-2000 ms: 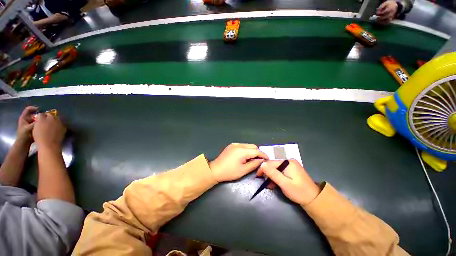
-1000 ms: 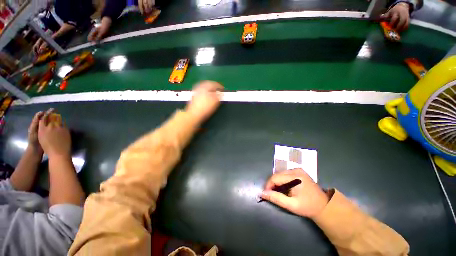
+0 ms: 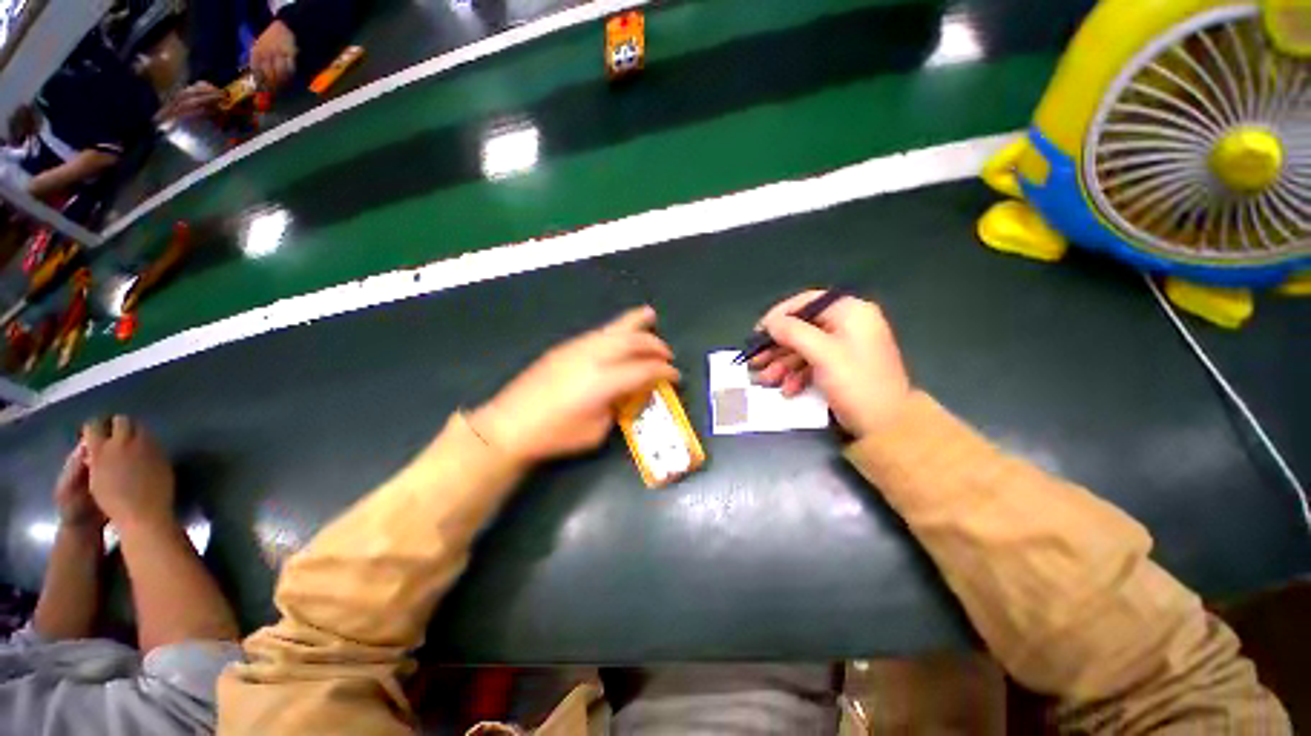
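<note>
An orange unit (image 3: 663, 436) with a white, black-marked lower area lies on the dark green worktop in front of me. My left hand (image 3: 582, 385) is on its upper end, fingers over it. My right hand (image 3: 834, 357) holds black tweezers (image 3: 794, 325) like a pen, the tip pointing at the upper edge of a white sticker sheet (image 3: 776, 413). The sheet lies flat just right of the unit and has a grey patch at its left. Whether a sticker is on the tip is too small to tell.
A yellow and blue fan (image 3: 1057, 173) stands at the right, its white cord (image 3: 1222, 377) running down the worktop. Beyond the white strip (image 3: 554, 253), an orange unit (image 3: 624, 45) lies on the belt (image 3: 719, 151). Another person's hands (image 3: 115, 475) are at left; more people work across the belt.
The left hand has come back from the white strip and is now on an orange unit beside the sheet. The right hand has moved up to the sheet's top edge. The view has turned.
</note>
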